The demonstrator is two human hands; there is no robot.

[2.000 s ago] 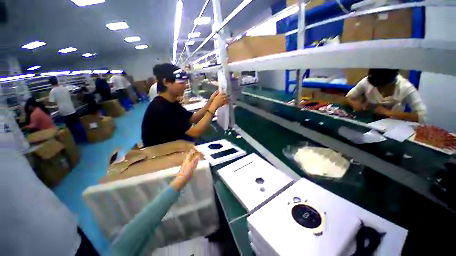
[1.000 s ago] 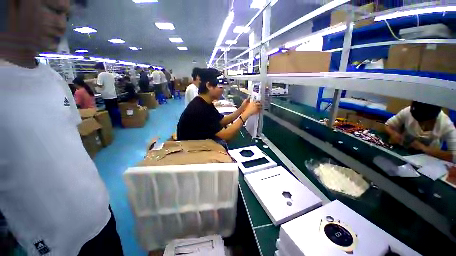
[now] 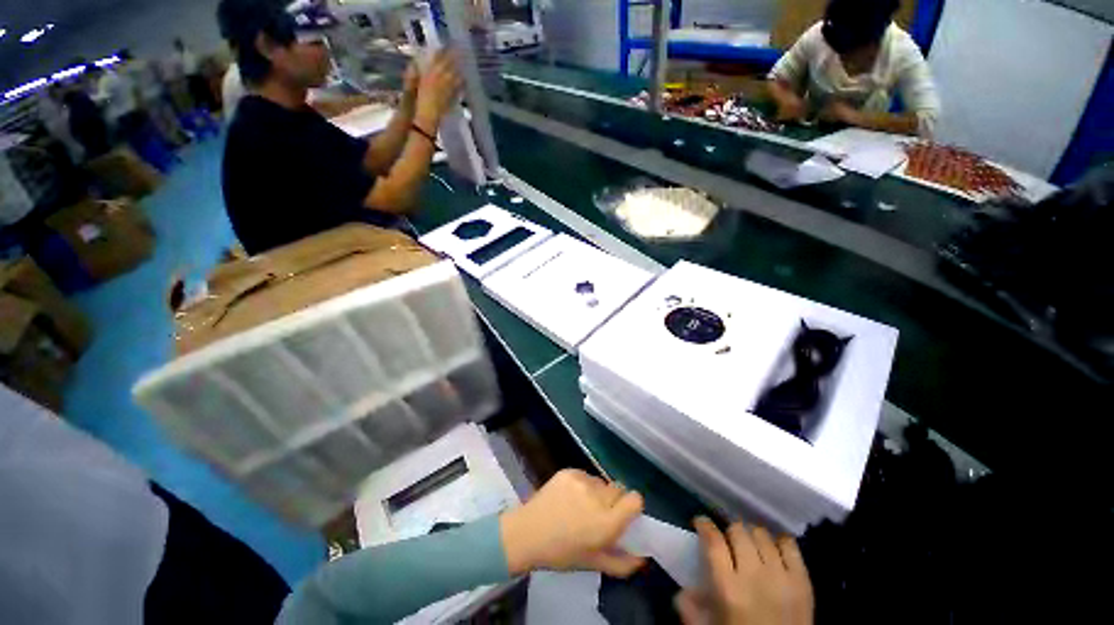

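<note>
My left hand (image 3: 572, 523), in a green sleeve at the bottom centre, grips the left end of a white piece (image 3: 661, 542). My right hand (image 3: 751, 576) grips its other end, partly cut off by the bottom edge. The piece's full shape is hidden. Just beyond, a stack of white insert trays (image 3: 733, 458) stands on the bench. Its top tray holds a black round watch head (image 3: 696, 324) in the hole and a black coiled cable (image 3: 804, 376) in the rectangular opening.
Further left on the bench lie white inserts (image 3: 568, 293). A whitish compartment tray (image 3: 330, 379) leans against a brown carton (image 3: 305, 275), above more inserts (image 3: 428, 488). Black cable heap (image 3: 922, 525) at right; black plastic bag (image 3: 1051, 269) beyond. Bag of cream parts (image 3: 663, 213) on the belt. Workers sit left and opposite.
The view has turned down and right. My left hand has left the compartment tray's top edge, and both hands now hold a white piece. The person in white is mostly out of view.
</note>
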